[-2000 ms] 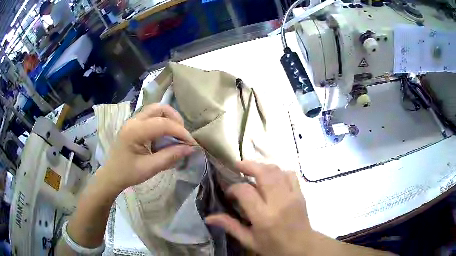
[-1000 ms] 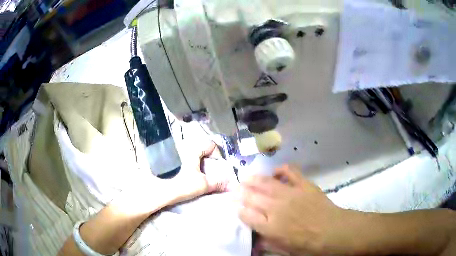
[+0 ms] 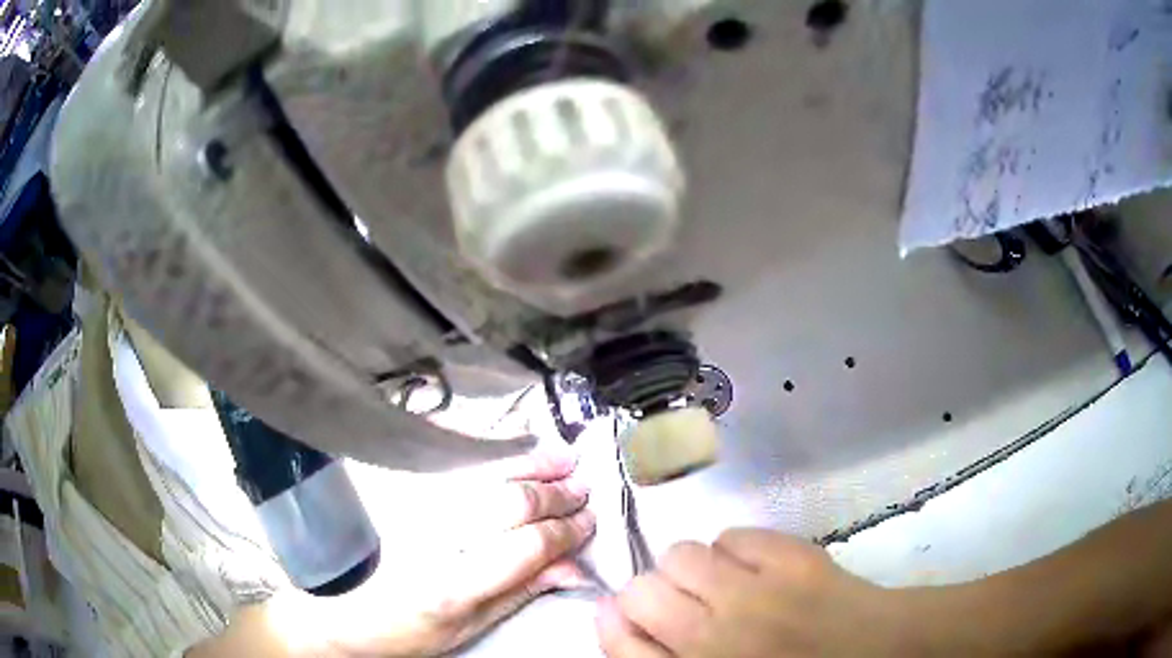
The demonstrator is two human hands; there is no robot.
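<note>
The garment lies over the machine bed and at the left, with khaki cloth (image 3: 113, 444) and pale striped cloth (image 3: 77, 495); near the needle it is mostly washed out by glare. A narrow dark line (image 3: 629, 508) runs along it. My left hand (image 3: 495, 566) lies on the cloth just left of this line, fingertips close below the presser foot area (image 3: 572, 405). My right hand (image 3: 739, 598) has curled fingers on the cloth right of and below the line, its fingertips partly hidden. The needle tip cannot be made out.
The machine head fills the upper view, with a curved guard (image 3: 244, 283), a large white ribbed knob (image 3: 566, 186) and a small cream knob (image 3: 671, 444). A dark lamp with a pale end (image 3: 319, 521) hangs over my left hand. Paper (image 3: 1028, 116), black-handled scissors (image 3: 996, 251) and a pen (image 3: 1095, 302) are right.
The garment was first held up left of the machine, then brought under the needle. The view has since moved closer to the head. My hands stay on the cloth, near the needle.
</note>
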